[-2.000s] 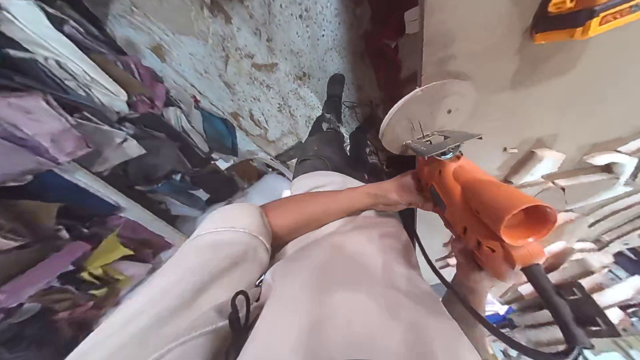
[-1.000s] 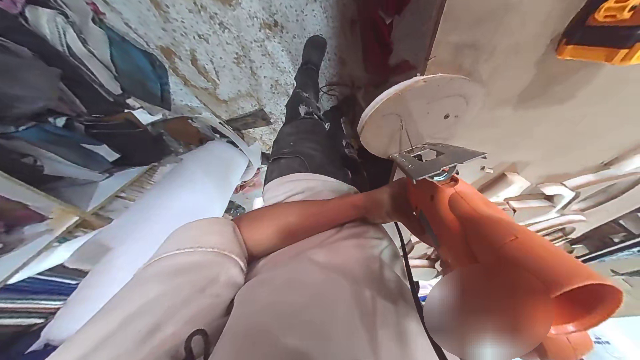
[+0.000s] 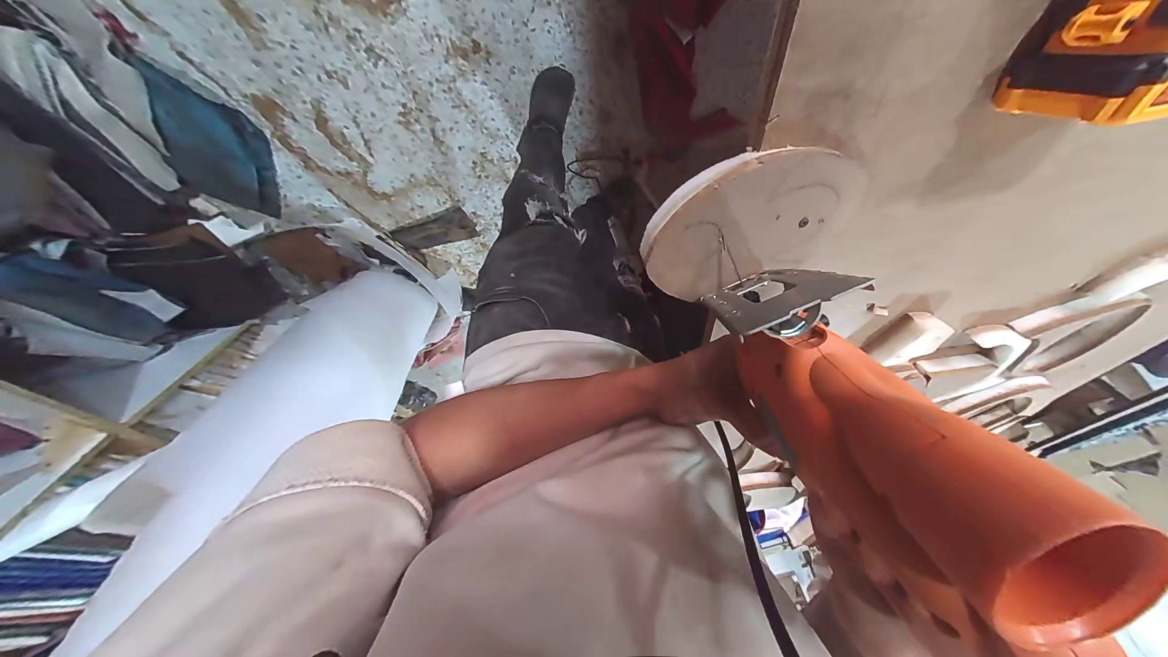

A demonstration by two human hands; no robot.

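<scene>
My left hand (image 3: 721,392) is closed around the front of an orange jigsaw (image 3: 876,429), just below its metal base plate (image 3: 789,297). The tool's wide, tube-shaped end opens toward the lower right, near the camera. My right hand (image 3: 853,570) is against the tool's underside at the lower right, largely hidden by the orange housing; its fingers are hard to make out. A round pale wooden disc (image 3: 748,219) lies at the board's edge just beyond the base plate, and whether plate and disc touch cannot be told. A black cord (image 3: 744,529) hangs beside my shirt.
A large wooden board (image 3: 912,182) spans the right side, with a yellow and black tool battery (image 3: 1086,68) on it and several curved wooden cutouts (image 3: 985,351). At left stand a white roll (image 3: 301,392) and piles of fabric scraps (image 3: 91,274). The speckled floor (image 3: 392,109) is stained.
The jigsaw appears larger and closer to the camera than two seconds ago, its tube end further to the lower right. My left hand has kept its hold. The view has shifted noticeably.
</scene>
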